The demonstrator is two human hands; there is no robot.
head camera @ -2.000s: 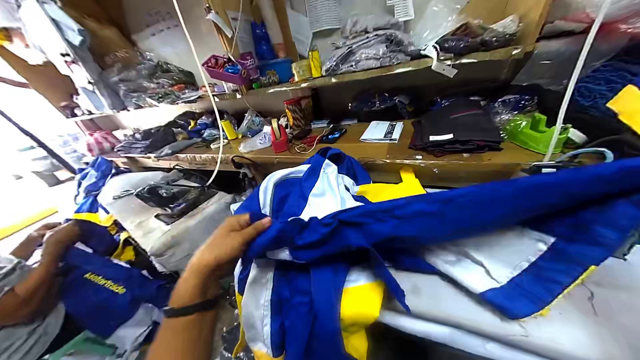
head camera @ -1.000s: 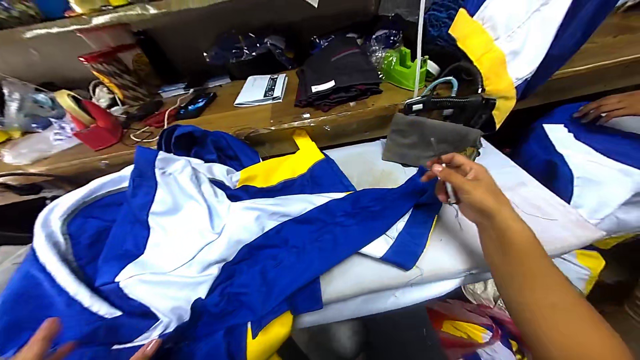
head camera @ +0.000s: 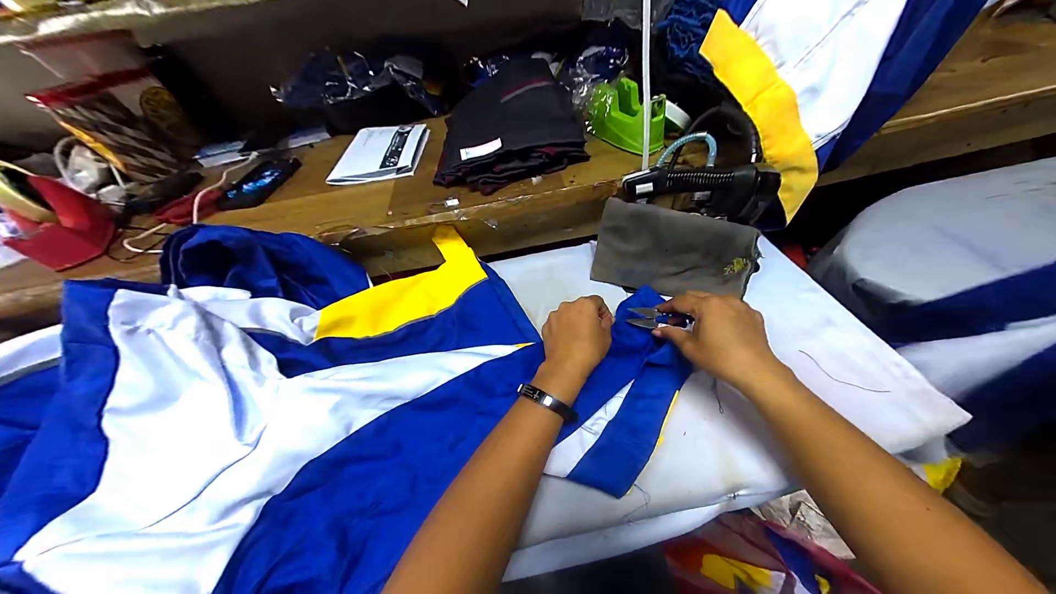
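Note:
A blue, white and yellow garment (head camera: 371, 404) lies spread over a white padded board. My left hand (head camera: 577, 334), with a dark band at its wrist, is closed on a blue end of the cloth. Just right of it, my right hand (head camera: 718, 334) holds small thread snips (head camera: 652, 319), their blades apart and pointing left over the blue fabric. Whether the blades touch a thread cannot be told. A folded grey cloth (head camera: 672, 243) lies just beyond both hands.
Behind the board (head camera: 841, 371), a black iron (head camera: 701, 186) stands by the wooden shelf (head camera: 371, 206). The shelf holds a green tape dispenser (head camera: 631, 115), folded dark clothes (head camera: 511, 124), a booklet (head camera: 379, 154) and a red tape dispenser (head camera: 62, 219). Another tricolour piece (head camera: 825, 74) hangs at upper right.
My left hand has moved right from the garment's lower left to its blue end beside my right hand. The other person's hand at the right edge is out of view.

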